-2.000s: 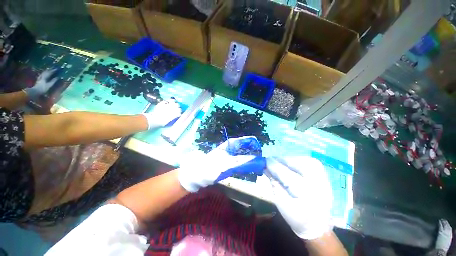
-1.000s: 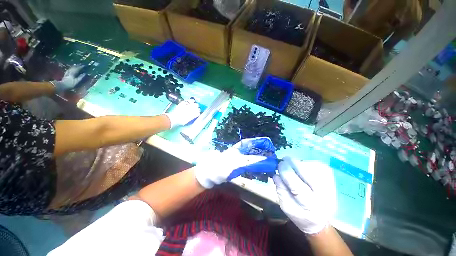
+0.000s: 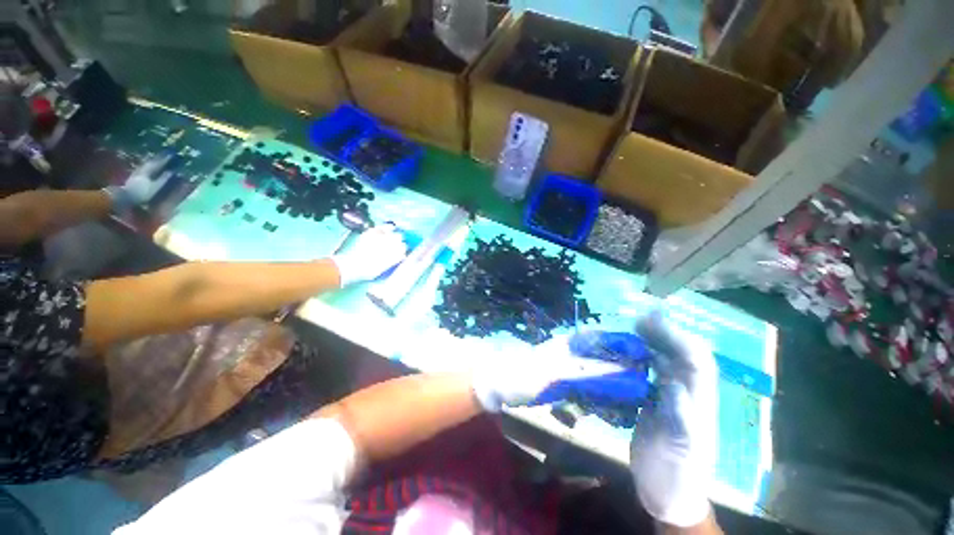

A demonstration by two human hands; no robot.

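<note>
A heap of small black moulded parts (image 3: 509, 289) lies on the pale turquoise mat. My left hand (image 3: 560, 371), in a white glove with blue fingers and palm, is just in front of the heap's near right side. My right hand (image 3: 678, 418), in a white glove, is upright beside the left fingertips, with its fingers raised. Both hands are blurred, and whether either holds a small part cannot be told. Some dark parts show under and in front of the left hand, partly hidden by it.
A blue bin (image 3: 563, 210) and a black tray of silver bits (image 3: 617, 233) stand behind the heap. A phone (image 3: 521, 157) leans on cardboard boxes (image 3: 539, 89). A metal bar (image 3: 418, 261) lies left, beside another worker's gloved hand (image 3: 370, 254). A grey post (image 3: 774, 172) crosses at right.
My left hand has moved right and towards me, showing more of the heap. My right hand has turned more upright, its fingers raised. The other worker's hand has shifted slightly.
</note>
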